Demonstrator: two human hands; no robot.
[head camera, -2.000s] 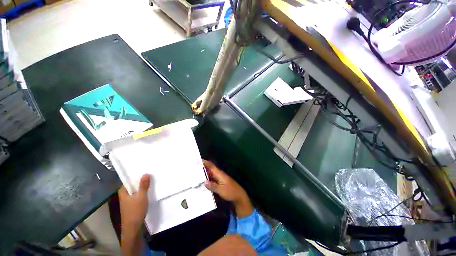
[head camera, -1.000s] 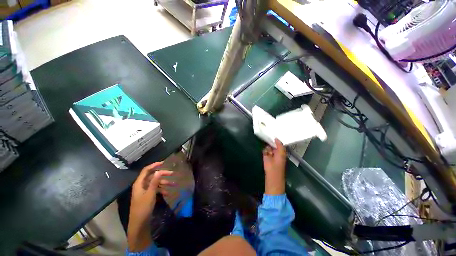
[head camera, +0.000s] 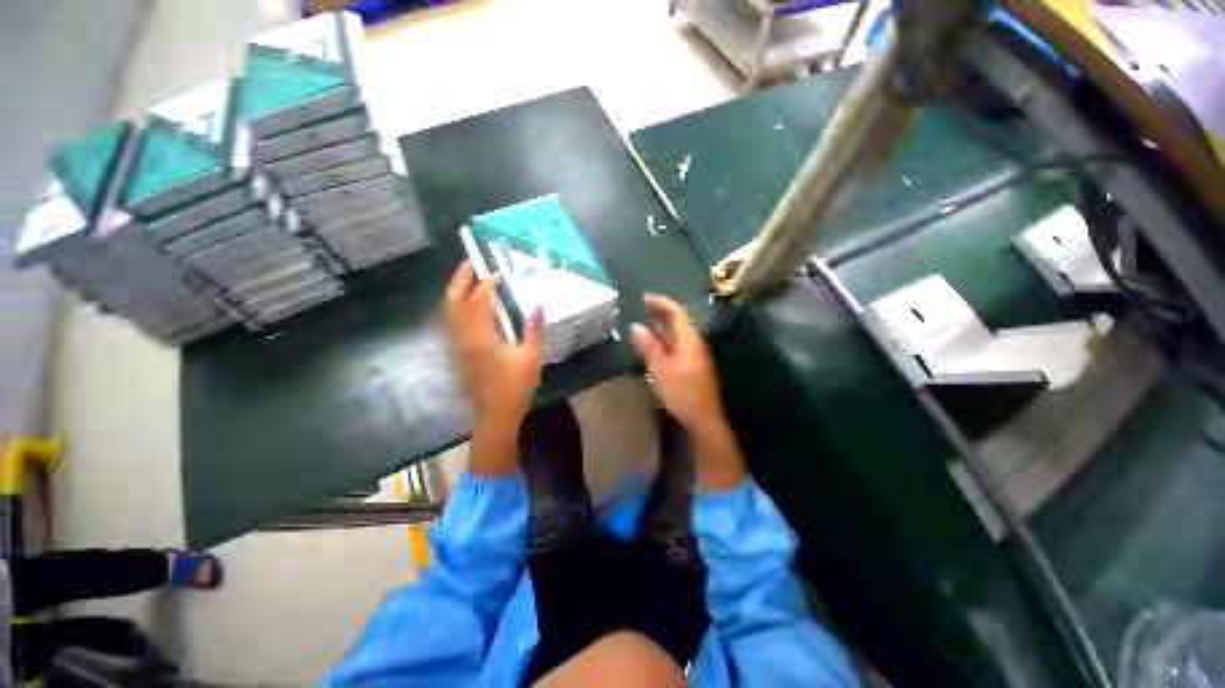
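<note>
A short pile of teal and white retail boxes (head camera: 548, 269) lies on the dark green side table in front of me. My left hand (head camera: 494, 343) is at the pile's left side, fingers along its edge and thumb at the near side. Whether it grips a box, I cannot tell. My right hand (head camera: 678, 363) is just right of the pile, empty, its fingers apart and slightly curled. An open white box (head camera: 974, 343) lies on the conveyor to the right, its panel with a small dark slot facing up.
Tall box stacks (head camera: 329, 148) stand at the table's far left. Another white box (head camera: 1068, 249) lies farther along the conveyor (head camera: 927, 524). A pale post (head camera: 833, 168) rises between table and conveyor. A person's leg and foot (head camera: 195, 569) show at the lower left.
The view has swung left. The open white box has left my right hand and lies on the conveyor. My right hand has moved back beside the pile; my left hand has reached the pile.
</note>
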